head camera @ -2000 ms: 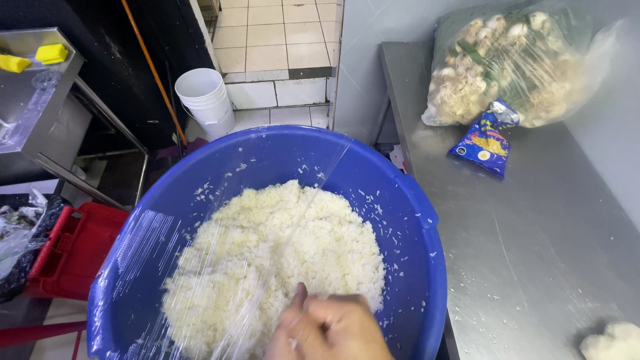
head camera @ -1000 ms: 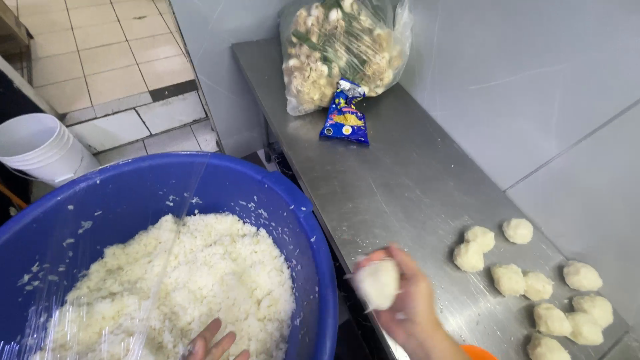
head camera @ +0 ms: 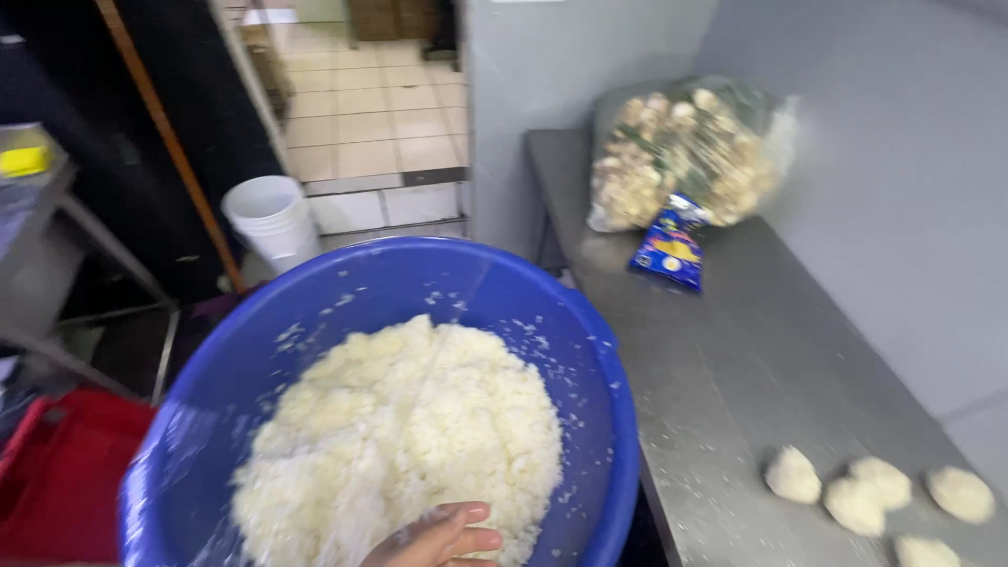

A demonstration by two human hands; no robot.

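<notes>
My left hand (head camera: 437, 539) reaches in at the bottom edge, fingers apart and pointing right, over a heap of white grainy food like cooked rice (head camera: 441, 409). Nothing shows in its fingers; whether they touch the heap I cannot tell. Around the heap stands a large blue plastic tub (head camera: 606, 394), with clear plastic film along its left side. My right hand is out of view. On the steel table to the right lie several white balls, among them a single one (head camera: 793, 475), a touching pair (head camera: 857, 505) and another farther right (head camera: 961, 494).
A clear bag of mushroom-like pieces (head camera: 685, 157) and a blue snack packet (head camera: 671, 246) rest on the steel table (head camera: 740, 346), beside a grey wall. Behind the tub stands a white bucket (head camera: 272, 220); a red container (head camera: 83, 472) is at left, below a yellow sponge (head camera: 24, 161).
My right hand, holding a white ball one second ago, has left the view. A ball now lies left of the pair, where none lay before. The view has swung right, then partly back.
</notes>
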